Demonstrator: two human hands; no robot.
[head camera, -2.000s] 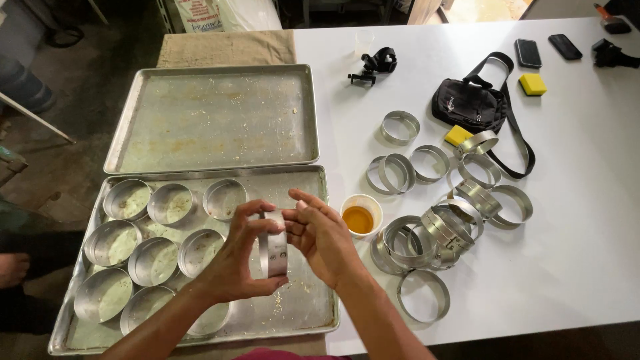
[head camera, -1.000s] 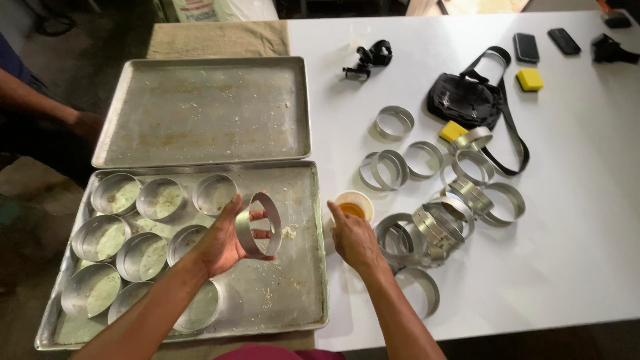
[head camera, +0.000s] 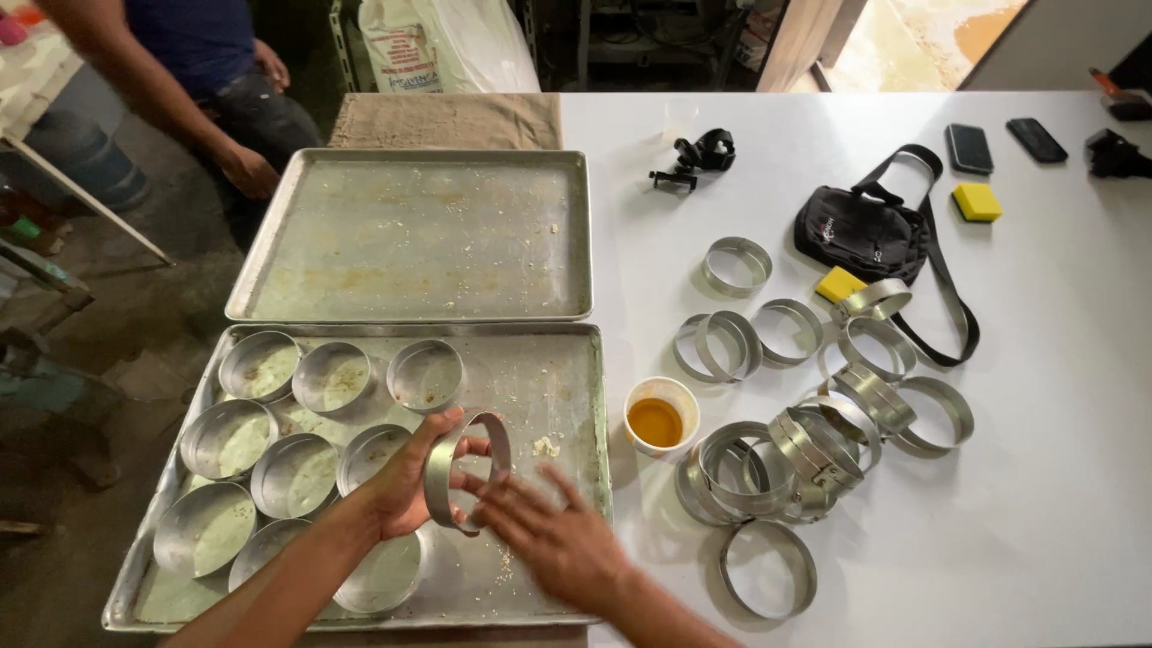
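Observation:
My left hand (head camera: 409, 486) holds a metal ring mould (head camera: 441, 481) on its edge above the near baking tray (head camera: 605, 423). The fingers of my right hand (head camera: 558, 540), somewhat blurred, are at the ring's lower right side; whether they touch it is not clear. Several more ring moulds (head camera: 333, 378) stand on the left part of that tray, partly behind my left arm. A white cup (head camera: 661, 389) of amber liquid is on the white table, right of the tray. Further right lies a loose pile of metal rings (head camera: 814, 450).
A second baking tray (head camera: 414, 234) with crumbs lies behind the near one. Beyond the rings are a black bag (head camera: 859, 234), yellow sponges (head camera: 976, 202), phones (head camera: 969, 148) and a black strap mount (head camera: 706, 153). Another person (head camera: 216, 99) stands at the back left.
My right hand has moved from the cup of amber liquid to the ring in my left hand. The other person has come further into view. The view has shifted.

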